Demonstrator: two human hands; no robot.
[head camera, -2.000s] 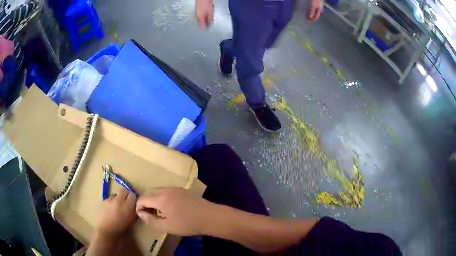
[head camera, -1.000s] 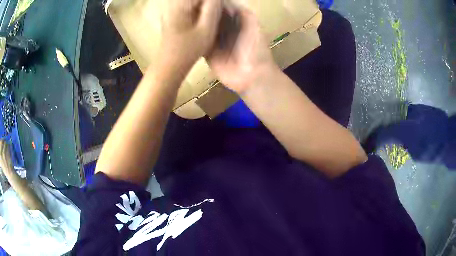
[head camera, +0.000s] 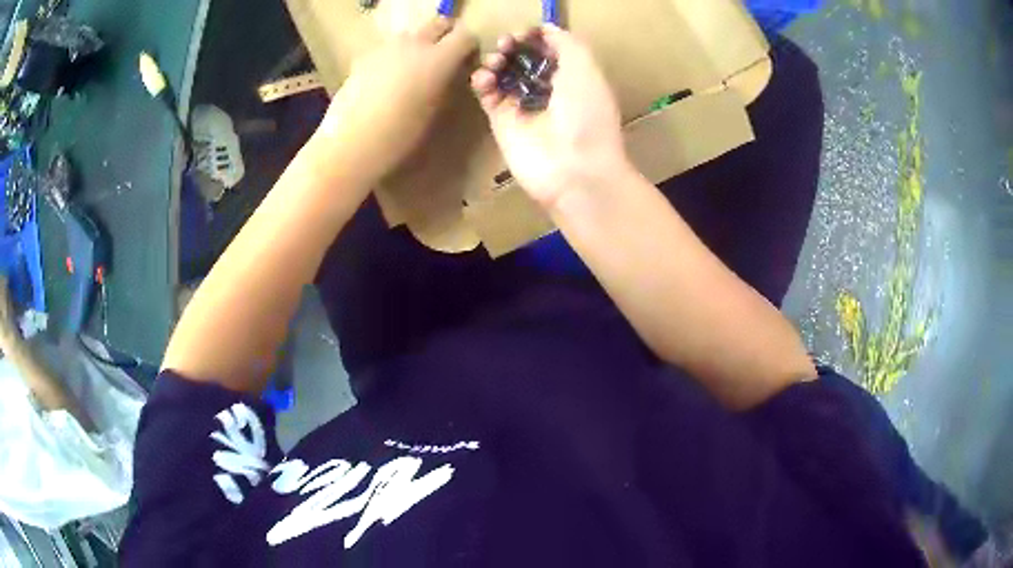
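My right hand (head camera: 561, 117) is palm up over the cardboard box (head camera: 694, 50), fingers curled around a small pile of dark, shiny cylindrical components (head camera: 527, 73). My left hand (head camera: 394, 83) is beside it to the left, over the box, back of the hand up and fingers bent; its fingertips are partly hidden, and I cannot tell whether they hold anything. Blue handles of pliers (head camera: 550, 11) show at the top edge between and beyond the hands; the rest is cut off.
A tan strip with holes (head camera: 291, 85) sticks out left of the box. A dark green bench (head camera: 133, 200) is at the left, with a black-and-blue tool (head camera: 82, 266) and a pale-tipped object (head camera: 152, 74). Another person's arm (head camera: 39, 372) is at the far left. A shoe (head camera: 216, 150) shows below the bench.
The view has tilted down towards my body. My hands, close together and blurred a second ago, are now apart, and the components show in my right palm. The walking person's leg is gone from the right.
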